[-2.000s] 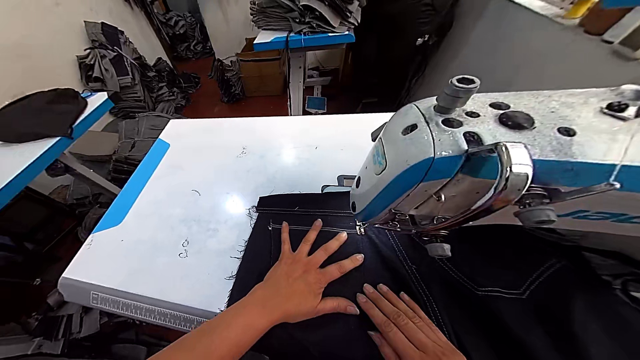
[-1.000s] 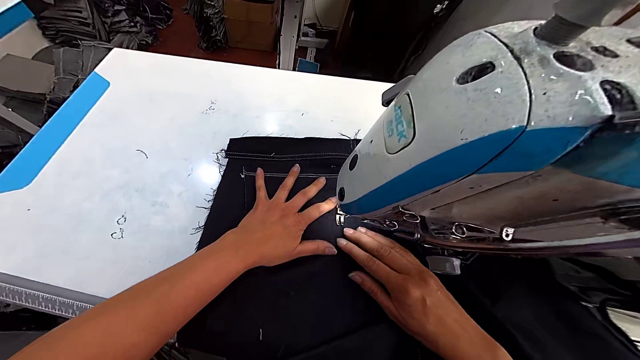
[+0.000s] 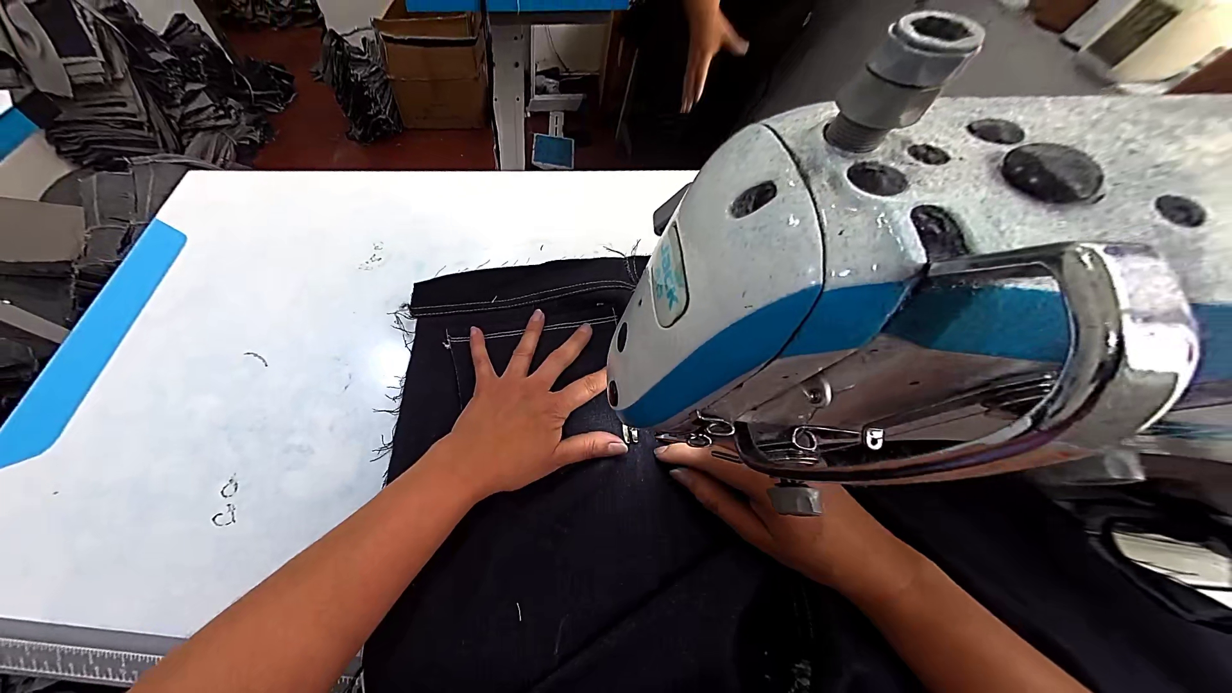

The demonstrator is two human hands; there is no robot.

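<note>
Dark denim fabric (image 3: pixel 577 577) with pale stitching and frayed edges lies under the head of a white and blue industrial sewing machine (image 3: pixel 770 250). My left hand (image 3: pixel 520 414) rests flat on the denim, fingers spread over a stitched pocket piece, its thumb tip just left of the presser foot (image 3: pixel 629 434). On the other side of the foot, my right hand (image 3: pixel 770 496) presses on the denim, partly hidden by the machine's head and thread guides. The needle itself cannot be made out.
The white sewing table (image 3: pixel 279 385) has a blue edge and a ruler strip (image 3: pixel 77 659) along its front. Beyond it are piles of dark garments (image 3: pixel 125 87), a cardboard box (image 3: pixel 433 67) and a table leg (image 3: pixel 510 91). Another person's hand (image 3: pixel 710 48) shows at the top.
The view has shifted and tilted. The denim has turned a little under the machine, and my hands have shifted with it. Another person's hand has come into view at the top.
</note>
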